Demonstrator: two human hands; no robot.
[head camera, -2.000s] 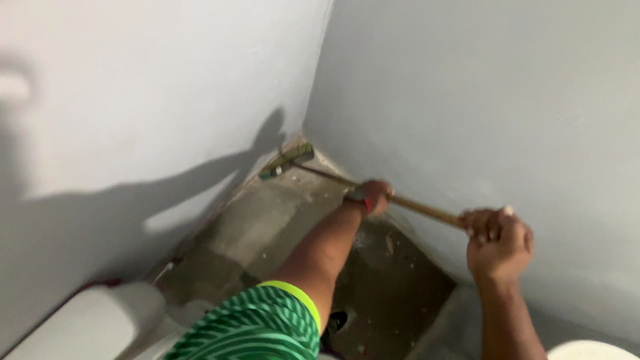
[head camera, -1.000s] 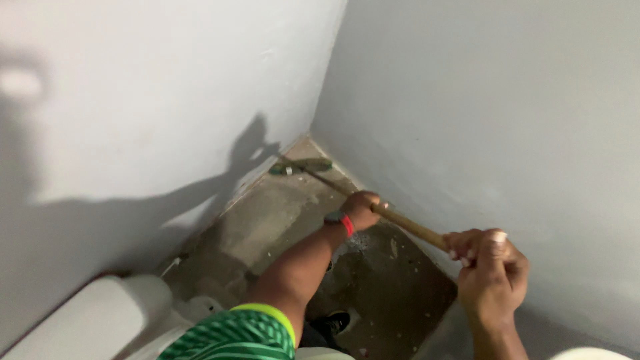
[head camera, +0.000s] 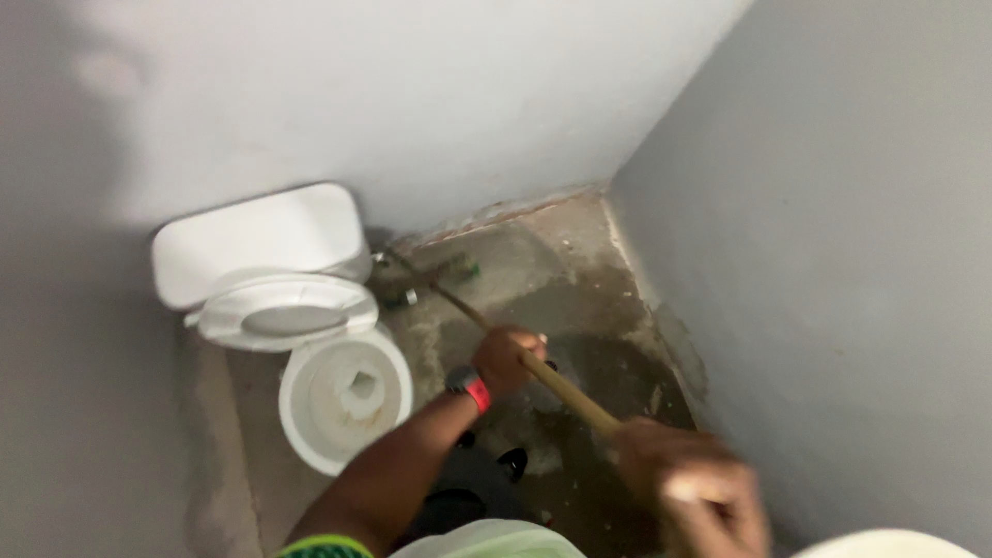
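Note:
A long wooden handle (head camera: 570, 391) runs from the lower right toward a blurred green broom or brush head (head camera: 461, 267) on the floor beside the toilet. My left hand (head camera: 508, 358), with a watch and a red band at the wrist, grips the handle midway down. Nearer the camera, my right hand (head camera: 686, 473) is closed around its upper part, blurred. The white toilet bowl (head camera: 346, 399) stands left of my left forearm, its seat (head camera: 287, 314) raised against the cistern (head camera: 260, 242).
Grey walls (head camera: 821, 232) meet at a corner behind the wet, stained concrete floor (head camera: 542, 298). A white rounded rim (head camera: 883, 545) shows at the lower right, and a pale green-white object (head camera: 492, 540) at the bottom edge. Dark footwear (head camera: 511, 463) is partly visible below.
The green head has moved out of the wall corner to beside the toilet, both hands still on the handle. The view has shifted left, bringing the toilet bowl into sight.

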